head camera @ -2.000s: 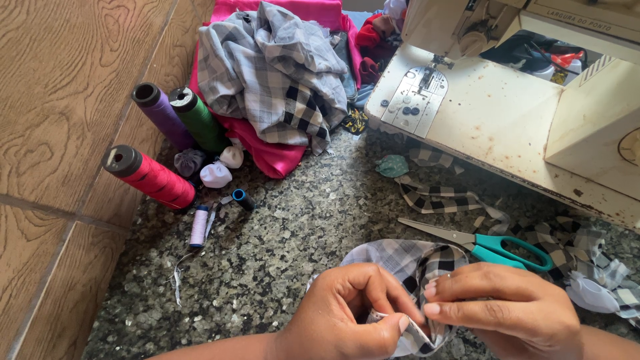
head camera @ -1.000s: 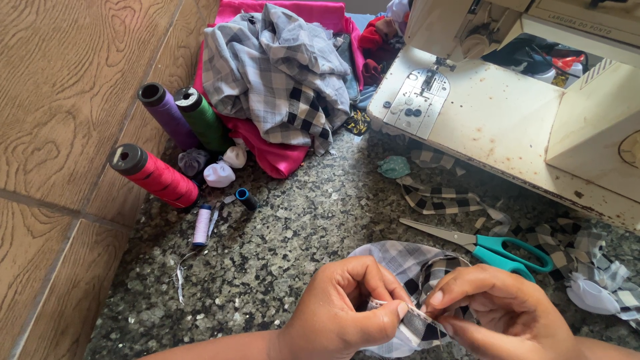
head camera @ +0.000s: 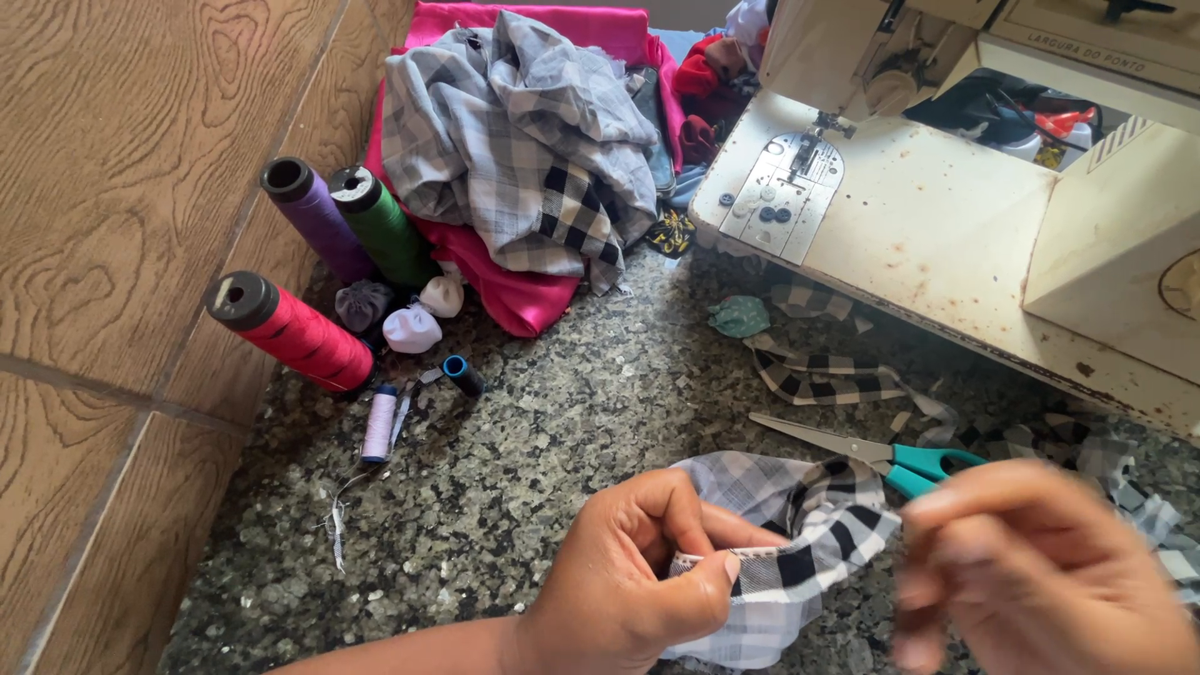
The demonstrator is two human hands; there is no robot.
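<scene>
My left hand [head camera: 647,572] pinches the folded edge of a gingham cloth piece [head camera: 825,562] at the lower middle; light stitches run along that edge. The piece is grey check with a black-and-white band and curves round to the right. My right hand [head camera: 1041,562], blurred, is raised just right of the cloth, its fingers bent and off the fabric. Whether it holds a needle or thread is too blurred to tell. Scissors with teal handles [head camera: 923,464] lie just behind the cloth, their blades pointing left, the handles partly behind my right hand.
A rusty sewing machine [head camera: 937,244] with buttons on its plate stands at the back right. Thread cones, purple, green and red [head camera: 309,342], stand left, near small spools [head camera: 379,427]. Crumpled checked fabric [head camera: 516,141] lies on pink cloth [head camera: 525,300]. Gingham scraps [head camera: 834,380] lie on the granite top.
My right hand has moved right, away from the cloth and my left hand, where its fingers were a second ago. My left hand still grips the edge.
</scene>
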